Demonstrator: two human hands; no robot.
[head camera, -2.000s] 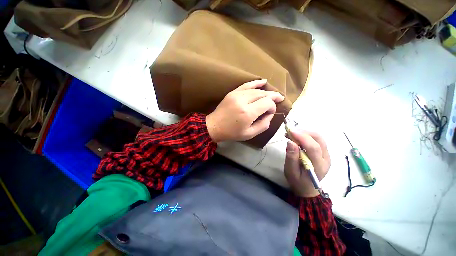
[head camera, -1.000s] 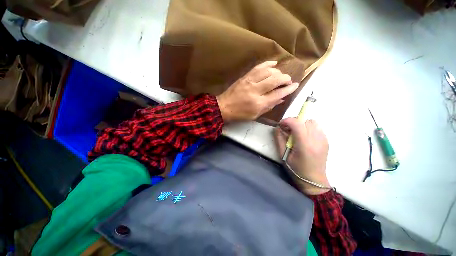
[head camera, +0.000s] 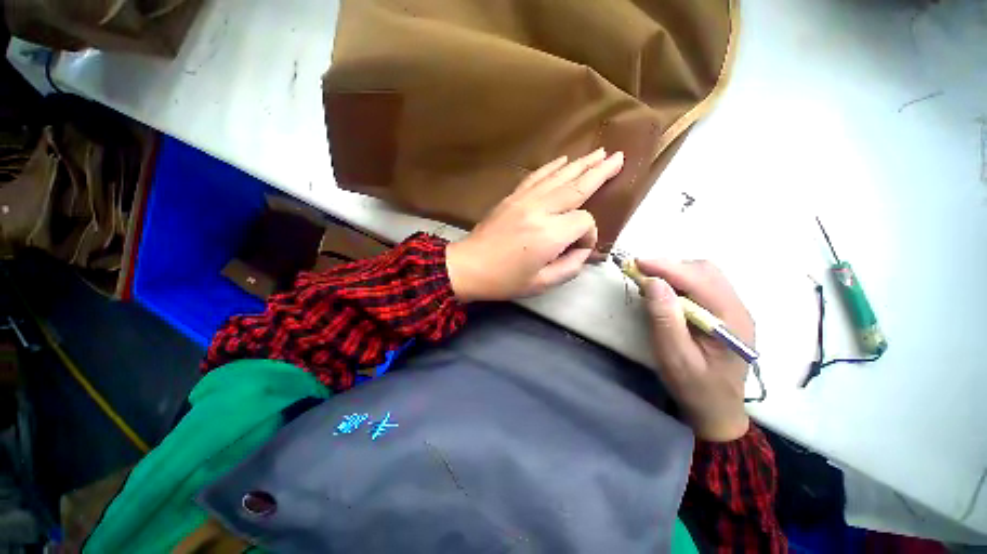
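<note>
The tan-brown bag body (head camera: 487, 87) lies on the white table in front of me. A darker corner patch (head camera: 366, 139) shows at its left, and a paler binding edge (head camera: 706, 100) runs down its right side. My left hand (head camera: 533, 229) lies on the bag near its lower right corner, fingers spread and pressing the fabric. My right hand (head camera: 698, 335) holds a pen-like tool with a pale yellow grip (head camera: 698, 316). The tool's tip is at the bag's lower corner, close beside my left fingertips; whether it touches is too small to tell.
A green-handled awl (head camera: 855, 308) with a black cord lies on the white table (head camera: 920, 162) at the right. Small dark thread bits lie right of the bag. More brown pieces (head camera: 108, 22) lie at the upper left. A blue bin (head camera: 179, 238) holding brown pieces stands left, below the table edge.
The yellow tool has turned from pointing up and away to pointing at the bag corner. My left hand has shifted slightly down and left. The bag has moved a little left in view.
</note>
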